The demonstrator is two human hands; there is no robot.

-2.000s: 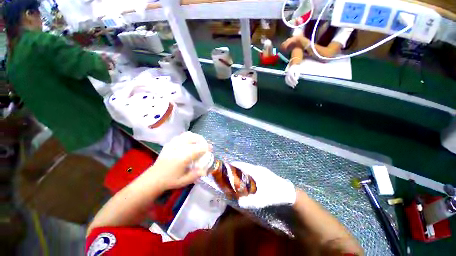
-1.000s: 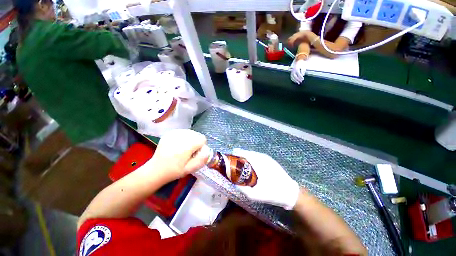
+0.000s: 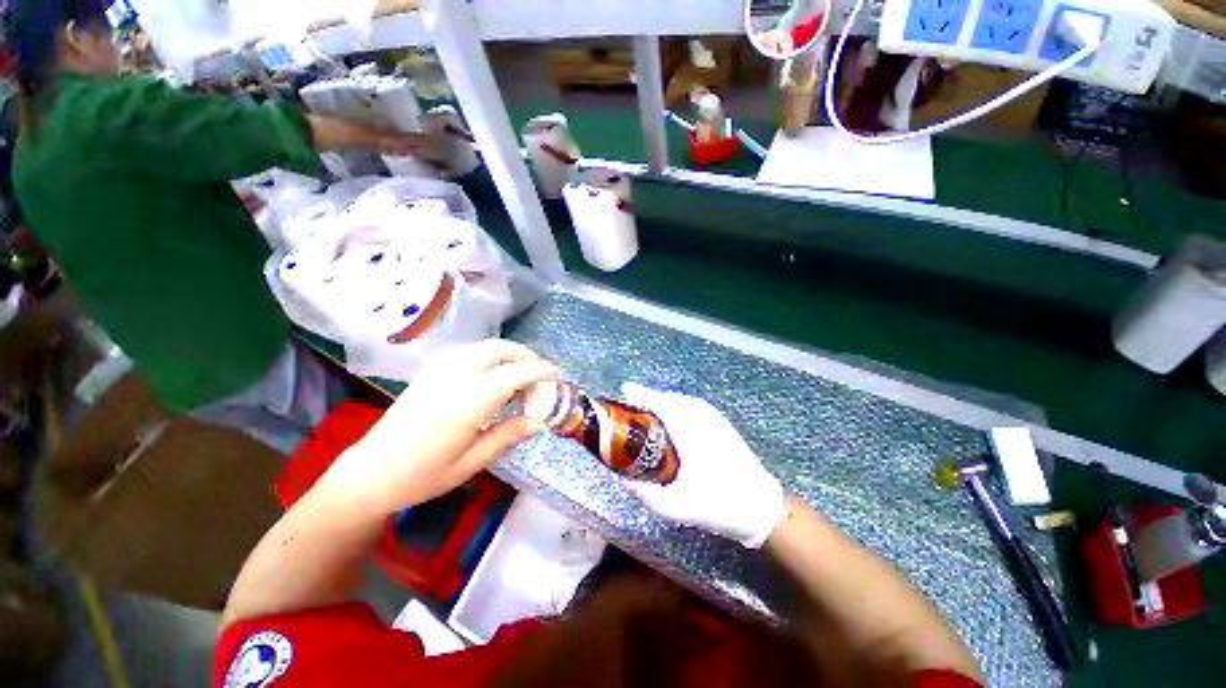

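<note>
A brown drink bottle (image 3: 629, 437) with a white and orange label is held over the near edge of the silvery bubble wrap mat (image 3: 834, 464). My right hand (image 3: 713, 470), in a white fabric glove, wraps around the bottle's body. My bare left hand (image 3: 464, 414) has its fingers on the pale cap (image 3: 549, 403) at the bottle's upper left end. The bottle lies tilted, cap toward the left. My left palm is hidden behind the fingers.
Plastic-wrapped white units (image 3: 390, 276) stand left. A hammer (image 3: 1015, 565), white block (image 3: 1019, 465) and red tray (image 3: 1143, 571) lie right. White units (image 3: 600, 222) stand beyond the pale rail. A person in green (image 3: 148, 242) is at left. A power strip (image 3: 1029, 40) hangs above.
The bottle stays between both hands, and my left fingers look looser around the cap. The opposite worker's hands have left the white sheet. A white unit has come into view at right.
</note>
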